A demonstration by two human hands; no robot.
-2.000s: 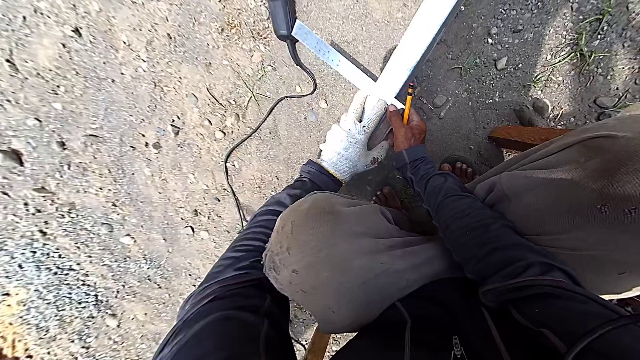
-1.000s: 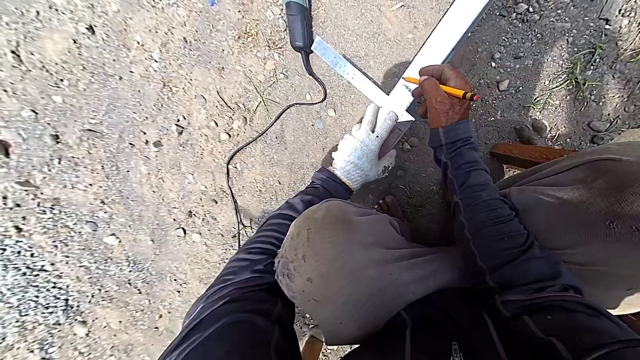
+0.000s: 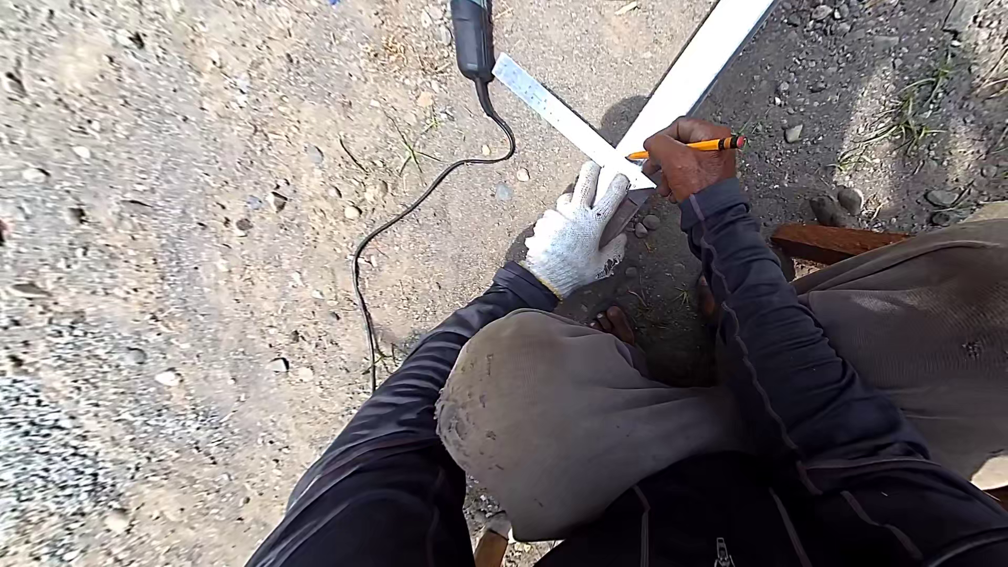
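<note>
A long white bar [image 3: 701,71], its material unclear, runs from the top right down to my hands. A flat metal square or rule [image 3: 555,113] lies across it, its blade reaching up and left. My left hand [image 3: 575,236], in a white knit glove, grips the bar's near end, with fingertips beside the rule. In my bare right hand [image 3: 689,157] is a yellow pencil [image 3: 713,145], its tip at the rule's edge on the white face. What the right fingertips touch underneath is hidden.
A corded power tool [image 3: 473,39] lies on the ground by the rule's far end, its black cord [image 3: 409,206] curving down left. A reddish wooden piece [image 3: 835,242] is beside my right knee. Stones and gravel surround everything; my foot [image 3: 614,323] shows between my legs.
Two seconds ago the pencil stood nearly upright in my right hand beside my left. My right hand has since moved up along the bar, with the pencil now slanted and its tip at the rule.
</note>
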